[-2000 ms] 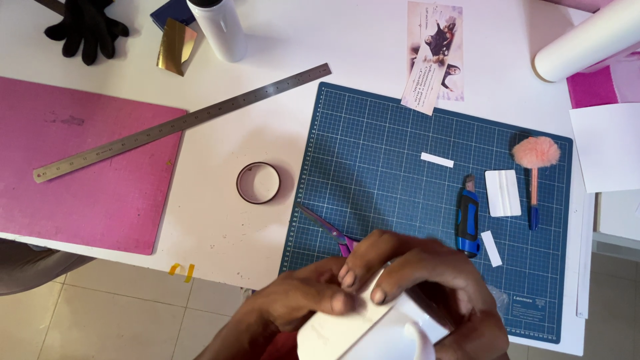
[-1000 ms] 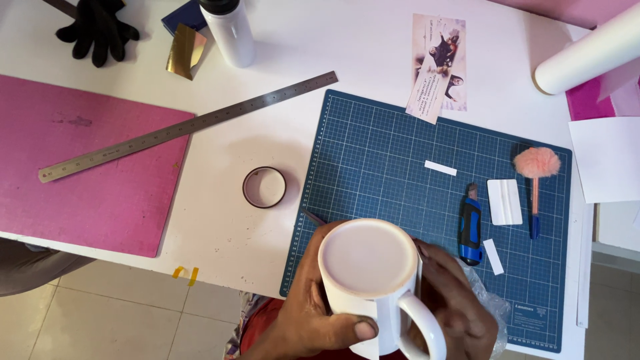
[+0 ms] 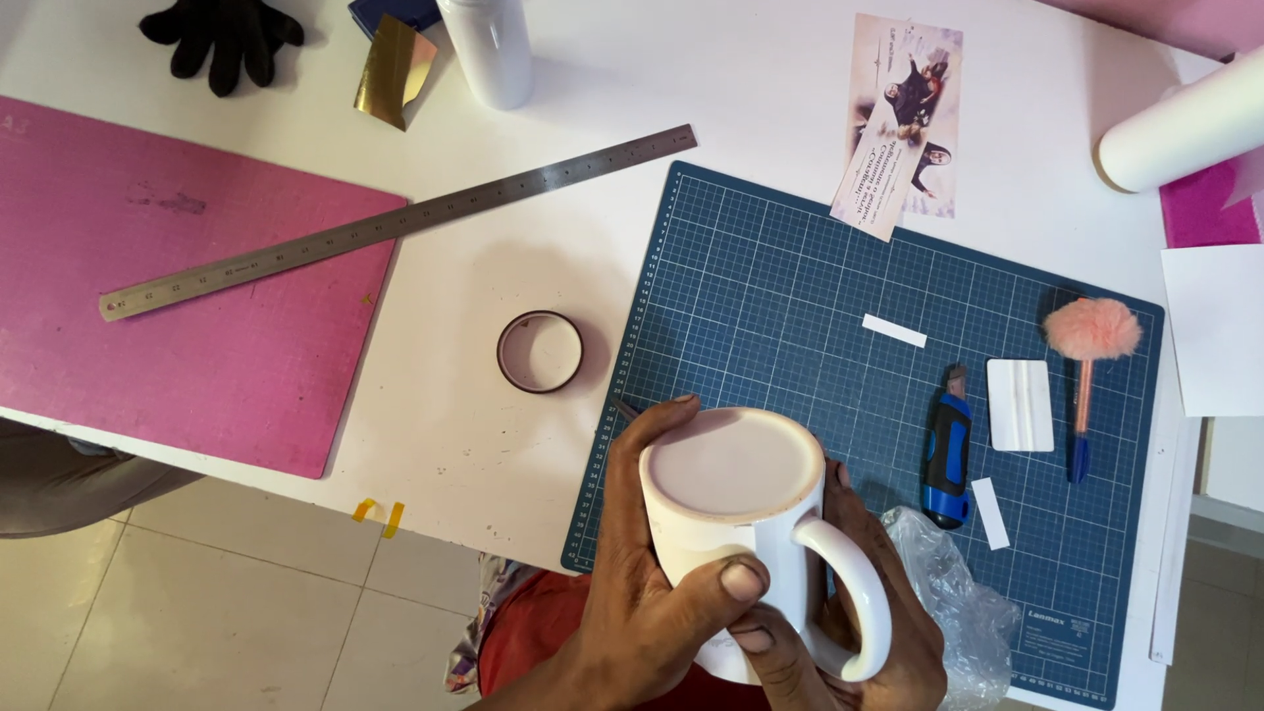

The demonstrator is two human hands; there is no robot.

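Note:
A white ceramic mug [image 3: 736,464] is held bottom up over the near edge of the blue cutting mat [image 3: 770,276], its handle toward the right. My left hand [image 3: 652,583] wraps the mug's left side, thumb across the front. My right hand [image 3: 869,602] grips the right side behind the handle, its thumb near my left thumb. A paper-like wrap seems to lie around the mug's wall. Clear plastic film [image 3: 958,602] lies right of my right hand. Behind my left fingers shows a dark scissor tip [image 3: 624,407]; the rest is hidden.
A tape roll [image 3: 540,352], steel ruler [image 3: 415,219] and pink board [image 3: 197,296] lie left. On the mat are a utility knife [image 3: 948,449], white squeegee [image 3: 1021,405], pompom pen [image 3: 1086,375] and paper strips [image 3: 894,331]. Printed strips [image 3: 908,118], a white bottle [image 3: 494,49] and black glove [image 3: 222,39] lie behind.
Two seconds ago my fingers lay over the top of the mug; now they hold its sides and its bottom shows. Since one second ago, my right thumb has come round to the front.

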